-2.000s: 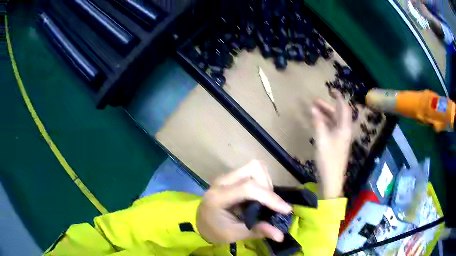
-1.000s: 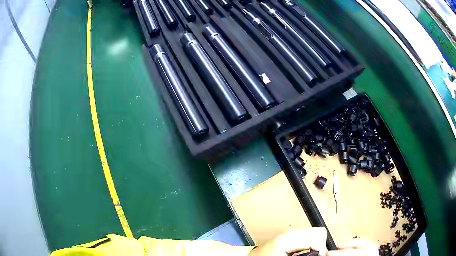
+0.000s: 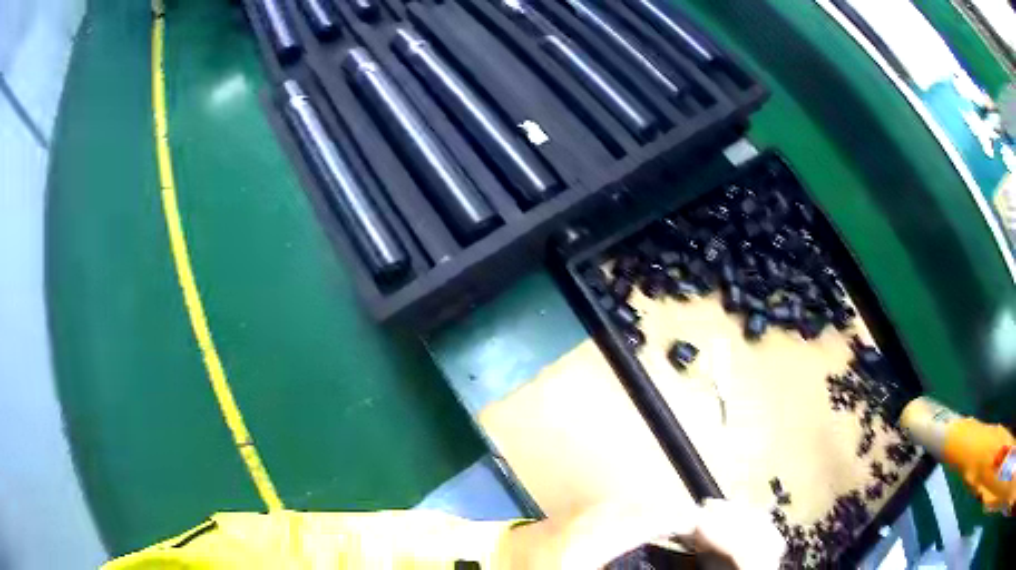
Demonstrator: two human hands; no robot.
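Observation:
My left hand (image 3: 629, 540) is at the bottom edge, partly cut off, with its fingers closed around a dark part (image 3: 652, 559) that shows only as a small black piece. My right hand (image 3: 741, 537) is close beside it, overexposed and cut off by the edge; whether it holds anything cannot be told. Both hands are at the near side of the black-rimmed parts tray (image 3: 665, 429). Short black sleeves (image 3: 769, 267) are heaped at the tray's far end. One loose sleeve (image 3: 683, 354) lies near the slim tweezers (image 3: 721, 395). Tiny black clips (image 3: 852, 512) lie along the right side.
The slotted carrier tray (image 3: 490, 262) with long shiny black tubes stands at the upper middle. The orange screwdriver (image 3: 975, 451) is at the right edge, its nose over the tray rim. A tan cardboard mat (image 3: 579, 429) lies left of the parts tray. A yellow line (image 3: 192, 295) runs at left.
The view has swung from the hands towards the carrier tray. My right hand, earlier spread over the parts tray, is now beside my left. The screwdriver, out of view one second ago, shows again.

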